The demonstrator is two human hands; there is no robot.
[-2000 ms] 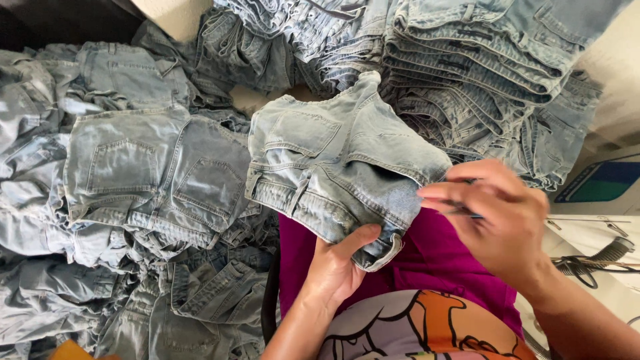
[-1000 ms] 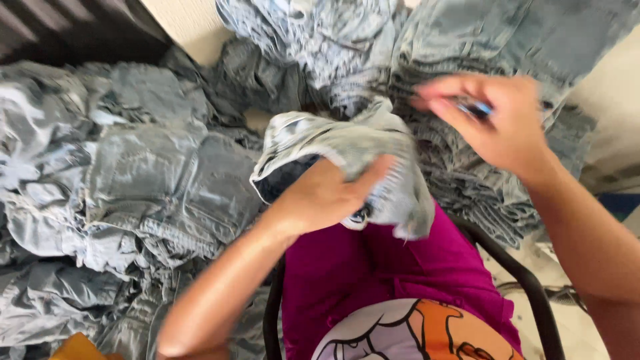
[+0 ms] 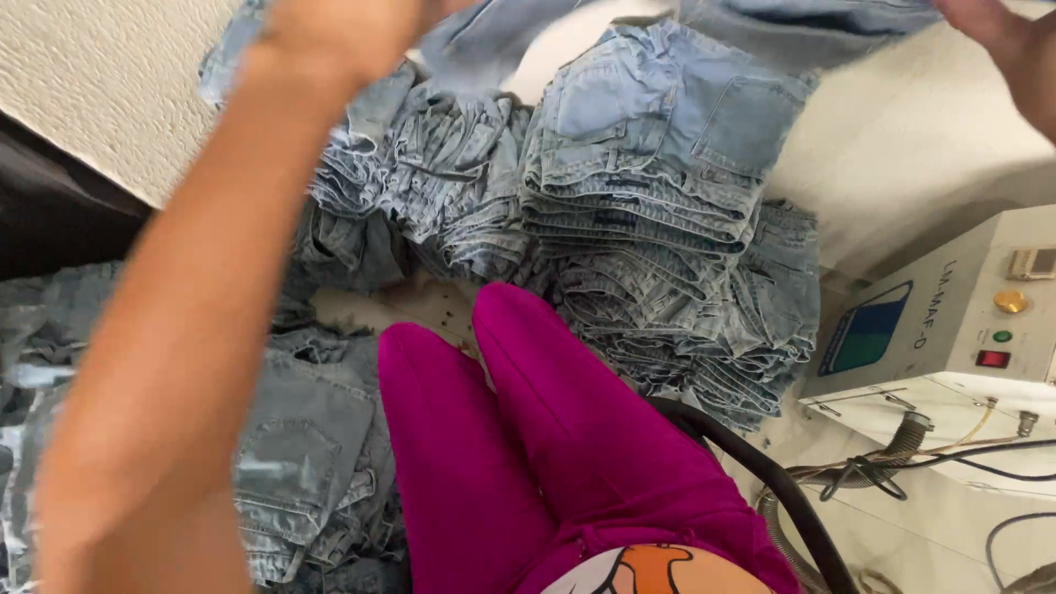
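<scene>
Both my arms reach up to the top of the head view. My left hand (image 3: 355,33) is blurred and partly cut off at the top edge, close to a blurred light-blue denim garment (image 3: 792,37). My right hand (image 3: 1002,54) shows only in part at the top right corner, at the other end of that denim; whatever it holds is cut off. Below the denim stands a tall stack of folded denim shorts (image 3: 660,124), with back pockets and waistbands showing. Bunched denim pieces (image 3: 462,165) lean against its left side.
A loose pile of grey-blue denim (image 3: 305,454) lies at lower left. At right stands a white machine (image 3: 949,330) with a red switch, hoses (image 3: 899,445) and cables. A black chair armrest (image 3: 767,470) curves beside my legs. A textured pale wall (image 3: 107,82) rises at upper left.
Both hands have moved up and apart from above my lap, where the denim garment was in my left hand. That garment is gone from my lap. The view has shifted toward the stacks and the machine.
</scene>
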